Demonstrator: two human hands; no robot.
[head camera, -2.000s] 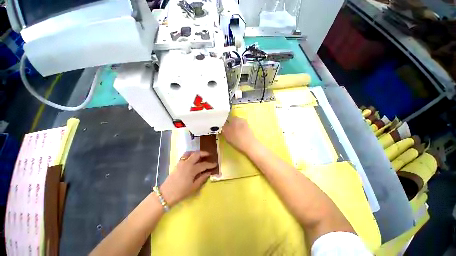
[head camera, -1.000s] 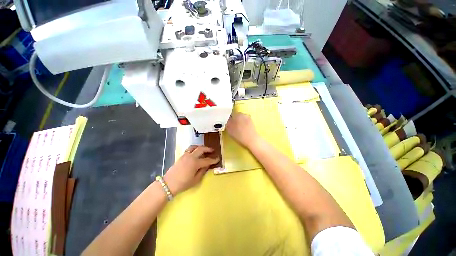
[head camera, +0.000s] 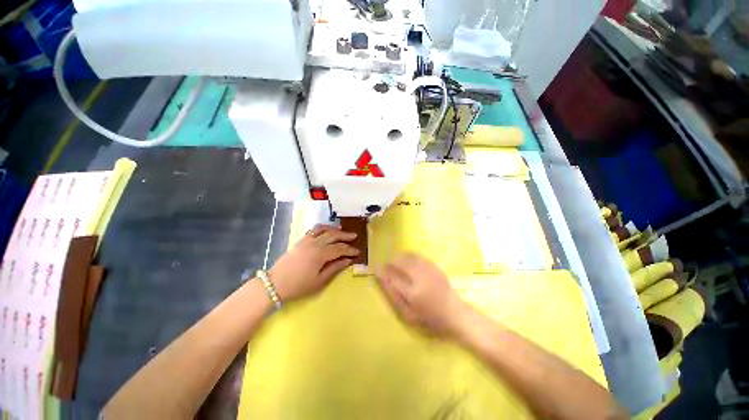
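Observation:
A brown strip (head camera: 356, 241) lies in the slot of the sewing template, below the white sewing head (head camera: 361, 131). My left hand (head camera: 308, 264) rests on the strip's left side, fingertips pressing on it. My right hand (head camera: 419, 294) is slightly blurred, near the template's front edge, right of the strip; whether it holds anything is unclear. The template's yellow flap (head camera: 435, 221) lies flat with small black writing near the head. A large yellow panel (head camera: 345, 353) covers the near table. The needle area is hidden behind the head.
Loose brown strips (head camera: 75, 316) lie on a printed sheet (head camera: 33, 271) at the left. Rolled yellow panels (head camera: 677, 308) with brown bands are at the right. A yellow roll (head camera: 493, 135) lies at the template's back edge. The white screen housing (head camera: 193, 41) overhangs upper left.
My right hand has moved from beside the sewing head toward me, to the template's front edge. My left hand stays on the brown strip. The camera view has shifted.

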